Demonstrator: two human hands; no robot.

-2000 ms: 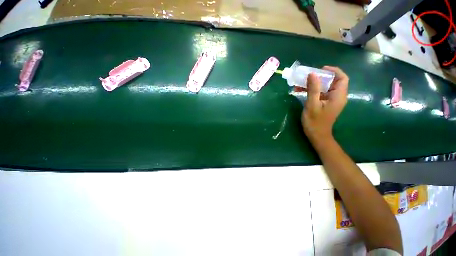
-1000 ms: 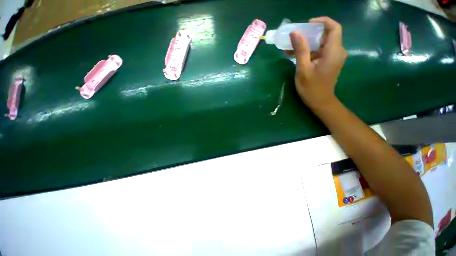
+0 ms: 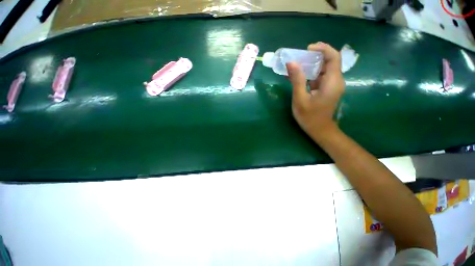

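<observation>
My right hand (image 3: 319, 98) reaches over the green belt and grips the translucent white glue bottle (image 3: 299, 63), held on its side with the thin yellow-green tip pointing left. The tip is at the right edge of a pink part (image 3: 244, 66); I cannot tell whether it touches. Another pink part (image 3: 169, 76) lies to the left, tilted on the belt, with more pink parts further left and one at the far right (image 3: 447, 75). My left hand is not in view.
The glossy green belt (image 3: 182, 135) runs across the view. A white table (image 3: 166, 223) is in front. Printed bags (image 3: 457, 193) lie at right under my forearm. Beyond the belt is a taped cardboard bench (image 3: 130, 7). A whitish patch (image 3: 348, 58) shows right of my hand.
The camera view has shifted. The pink parts sit in different places, and the bottle tip is now at a part with another tilted part to its left. My right hand still holds the bottle.
</observation>
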